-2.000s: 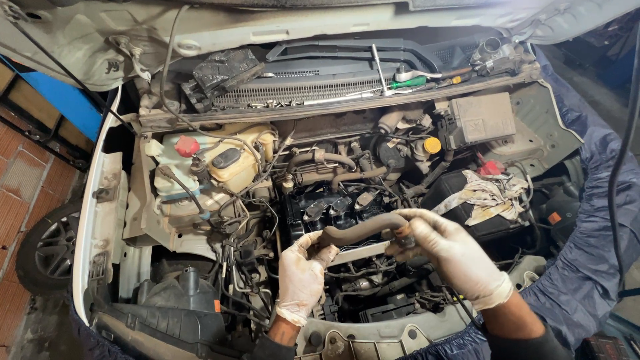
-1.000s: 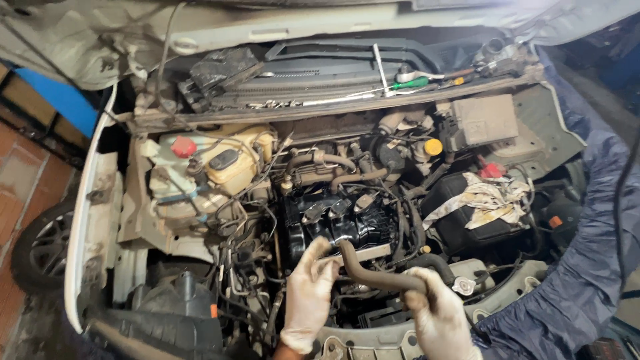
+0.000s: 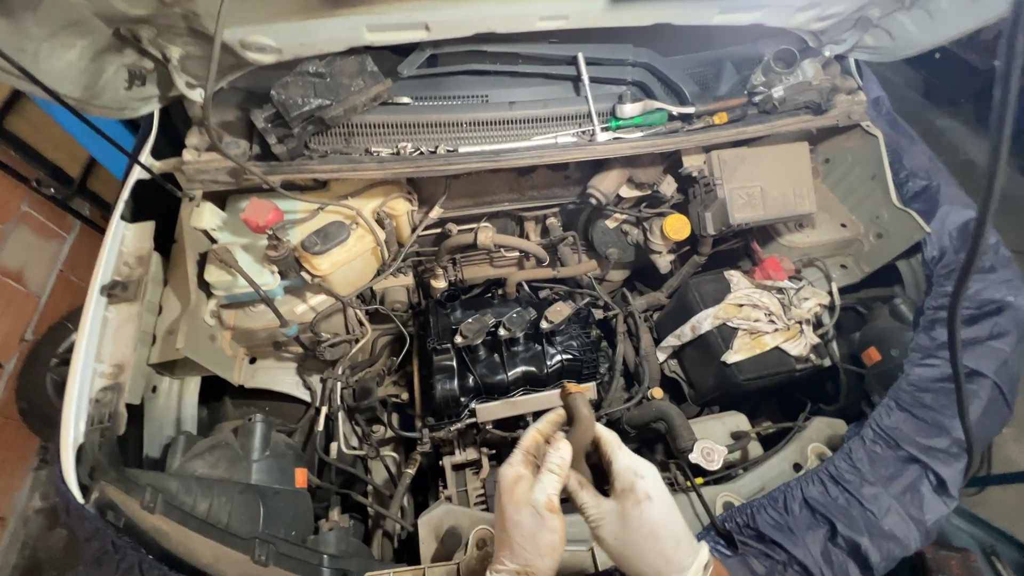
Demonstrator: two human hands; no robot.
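Note:
In white, stained gloves, my left hand (image 3: 532,492) and my right hand (image 3: 636,504) both grip a curved rubber hose (image 3: 579,424) at the front of the engine bay. Its upper end, with an orange-brown rim, points up toward the engine. The lower part of the hose is hidden behind my fingers. Just beyond the hands lies the glossy black engine valve cover (image 3: 512,368) with several ignition coils (image 3: 476,328), and a flat pale metal strip (image 3: 520,404) along its front edge.
A ratchet (image 3: 652,106), a green-handled screwdriver (image 3: 638,121) and sockets (image 3: 408,150) lie on the cowl. A stained rag (image 3: 752,316) covers part of the black battery (image 3: 696,336). The radiator cap (image 3: 708,454) is right of my hands. A cable (image 3: 964,320) hangs at the right.
Both hands have come closer together, and the hose, held crosswise two seconds ago, now stands more upright between them. My right hand has moved left.

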